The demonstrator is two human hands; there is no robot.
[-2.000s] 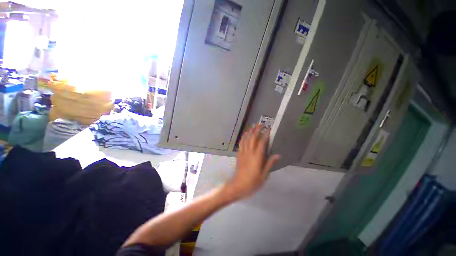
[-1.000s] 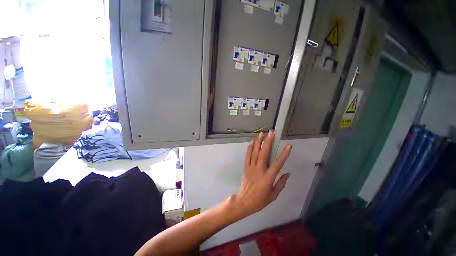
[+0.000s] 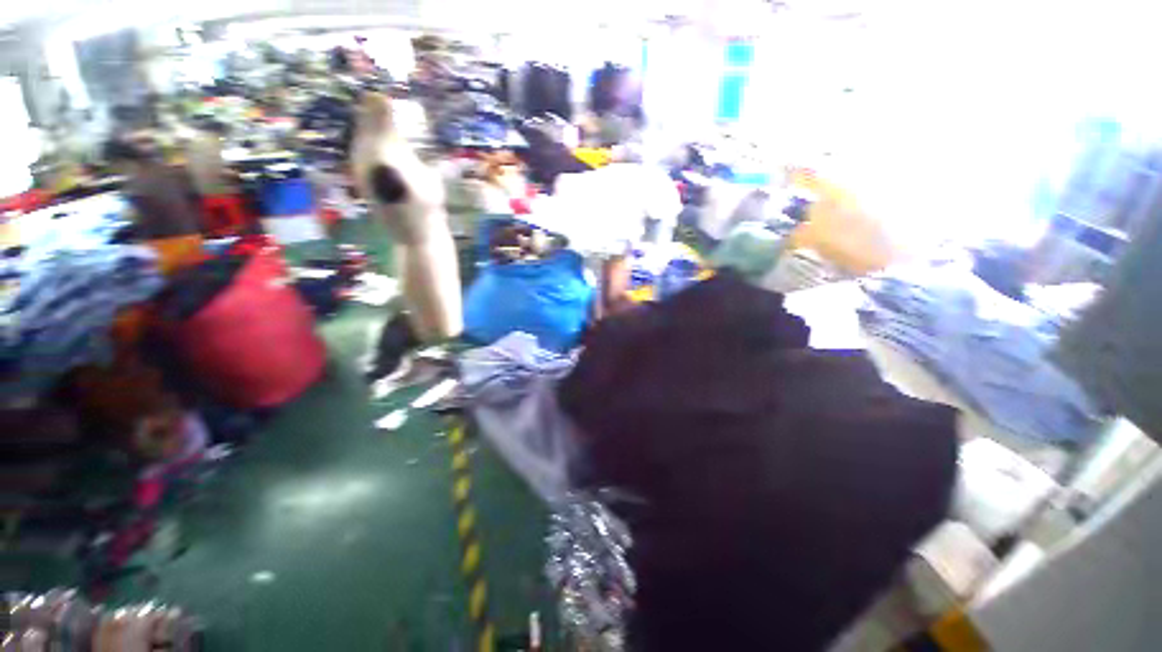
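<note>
Neither of my hands is in the picture. Nearest in front of me is a large heap of dark, nearly black cloth [image 3: 765,471], right of centre. Grey-blue cloth [image 3: 523,395] hangs at its left side, with shiny clear plastic [image 3: 590,567] below it. A pile of light blue cloth [image 3: 975,344] lies on a pale table to the right. The picture is blurred by motion.
A green floor [image 3: 319,510] with yellow-black tape [image 3: 469,548] runs left of the dark heap. A large red sack [image 3: 249,331] stands at the left, a blue sack [image 3: 529,299] behind the heap. A tall pale upright form [image 3: 421,236] stands mid-floor; scraps lie near it.
The view has swung left, from the open breaker cabinet to the workshop floor. The raised hand that was at the cabinet's lower edge has left the picture.
</note>
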